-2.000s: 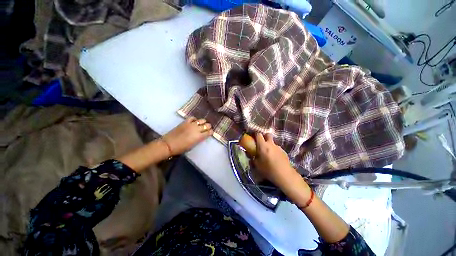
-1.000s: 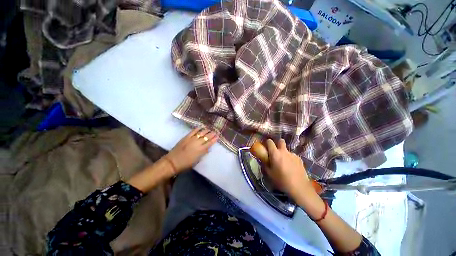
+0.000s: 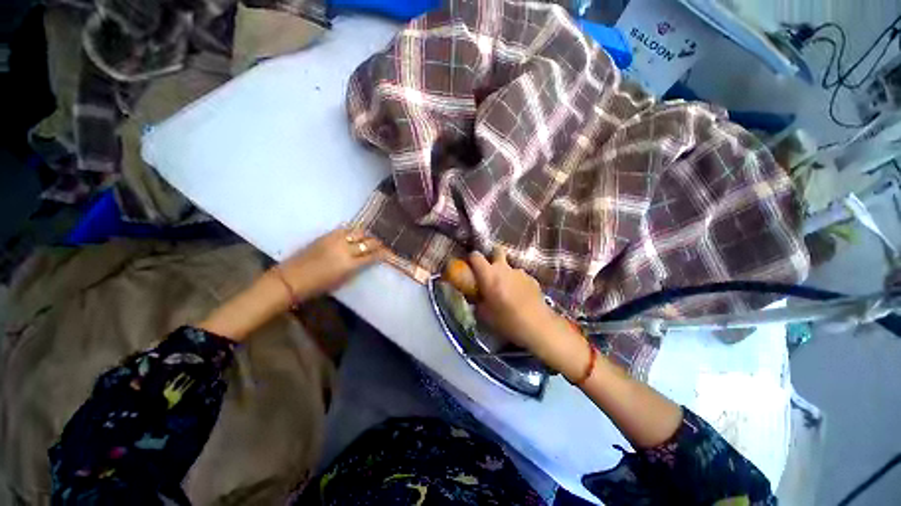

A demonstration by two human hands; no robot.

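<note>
A brown plaid garment (image 3: 593, 168) lies bunched on the white ironing table (image 3: 247, 128). Its flat hem band (image 3: 403, 235) reaches toward the near table edge. My right hand (image 3: 506, 296) grips the wooden handle of the steam iron (image 3: 474, 341). The iron's tip meets the hem, and its silver soleplate edge shows along the near side. My left hand (image 3: 331, 259), slightly blurred, rests at the left end of the hem. Its fingertips touch the cloth edge; whether they pinch it is hard to tell.
A dark hose (image 3: 721, 288) and a pale cord run right from the iron. Plaid and tan garments (image 3: 148, 109) hang at the left. Brown cloth (image 3: 168, 366) lies below the table's left edge. A white box marked "SALOON" (image 3: 657, 44) stands behind.
The iron and my right hand have moved left along the hem compared with a second ago. My left hand has also shifted left, to the hem's end.
</note>
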